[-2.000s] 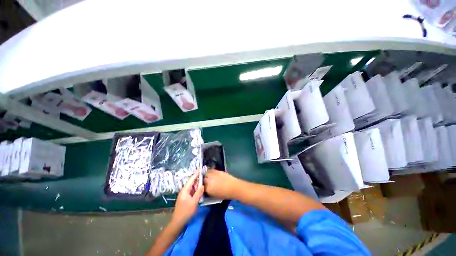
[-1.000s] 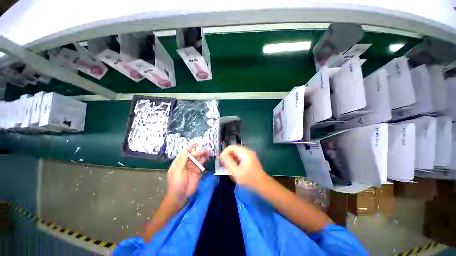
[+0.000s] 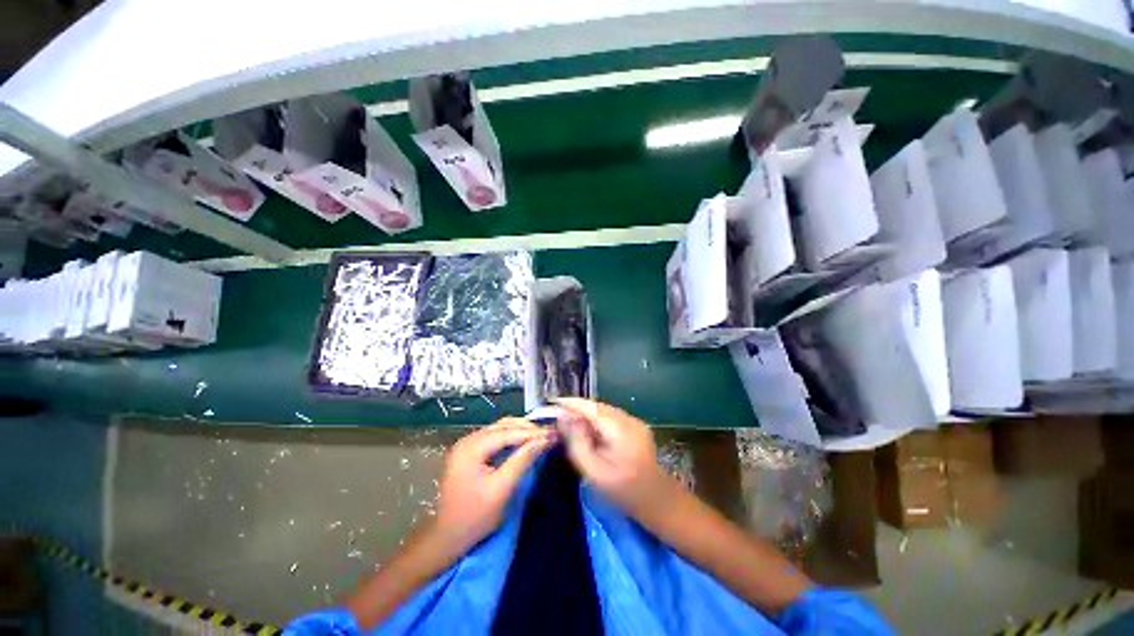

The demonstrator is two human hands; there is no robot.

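An open white box (image 3: 543,342) with a dark inside stands upright on the green bench in front of me. My left hand (image 3: 485,470) and my right hand (image 3: 612,450) meet at its near end, fingertips pinched together. A bit of white shows between the fingertips; whether it is a loose piece or the box's flap is unclear. Left of the box, coiled white cables (image 3: 466,364) lie on a crumpled clear plastic bag (image 3: 466,298). Further left, a black tray (image 3: 322,329) holds a heap of small white accessories (image 3: 371,321).
Open white boxes (image 3: 982,336) with raised flaps crowd the right side. Closed boxes (image 3: 162,298) stand in a row at left. Open boxes with pink pictures (image 3: 463,147) stand on the far strip under the white shelf (image 3: 547,44). Brown cartons (image 3: 933,475) sit below the bench at right.
My left hand, seen one second ago with a white strip, has moved right to meet my right hand. My right hand has come down from the box's opening to its near end.
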